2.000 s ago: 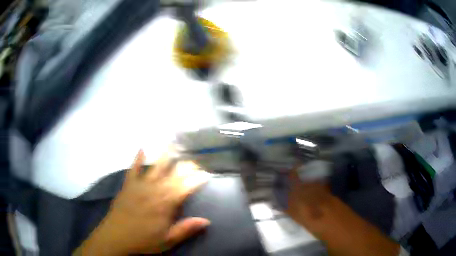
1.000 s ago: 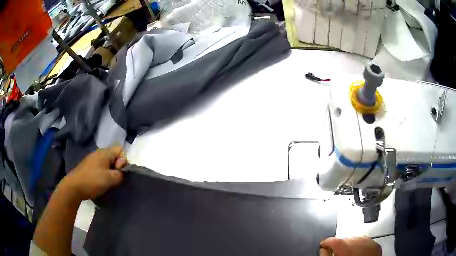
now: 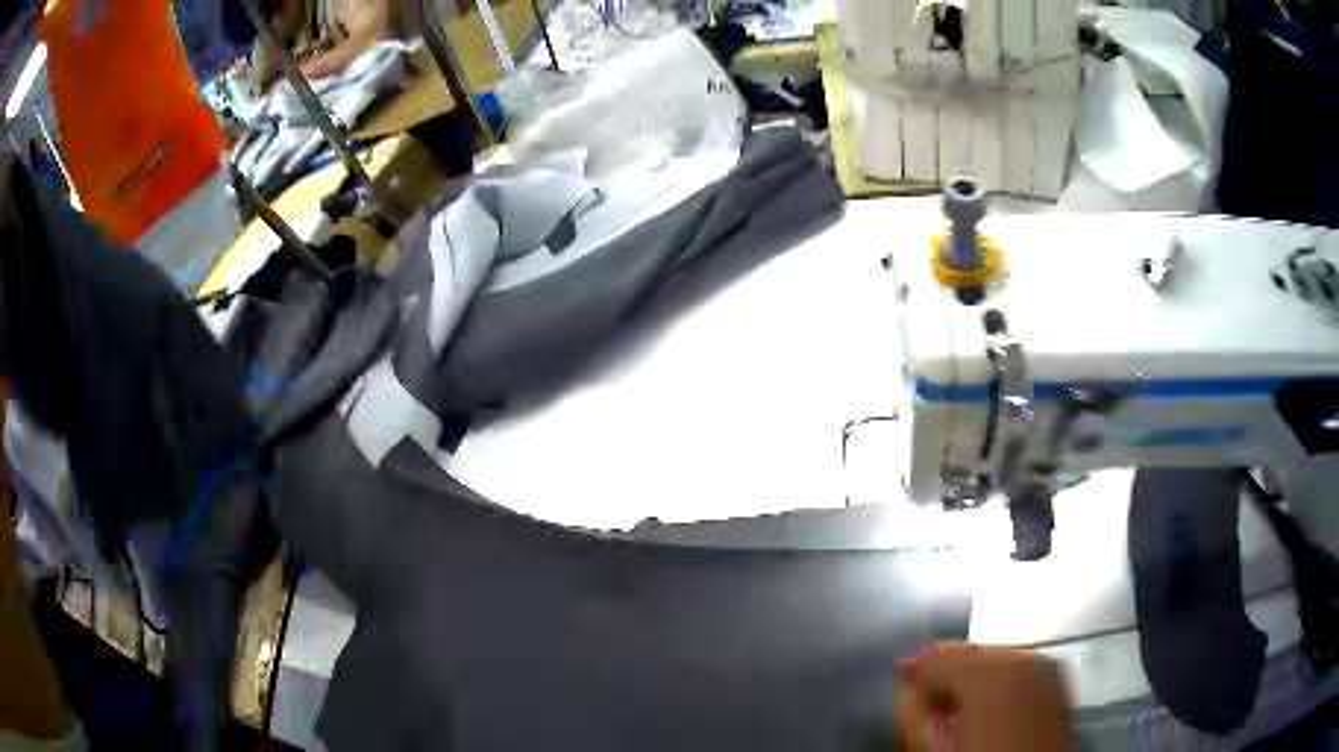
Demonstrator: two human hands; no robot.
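A large dark grey fabric panel [image 3: 632, 632] lies across the front of the white sewing table, its upper right part by the lit needle area. My right hand [image 3: 990, 699], blurred and cut off by the bottom edge, is closed at the panel's right edge, below the presser foot. My left hand is not visible; a blurred skin-coloured part, perhaps my forearm, shows at the lower left edge. Dark grey cloth [image 3: 118, 367] hangs raised at the far left. The white machine head [image 3: 1087, 331] with a blue stripe stands right of centre.
A heap of dark and light grey pieces [image 3: 588, 301] lies at the back left of the table. A curved dark piece [image 3: 1192, 602] lies right of the needle. An orange sheet [image 3: 132, 110] hangs at the upper left. Another person's arm [image 3: 331, 52] shows in the background.
My left hand has left the panel's left end and gone out of view at the left. Dark cloth is now raised there. My right hand remains by the panel's right edge.
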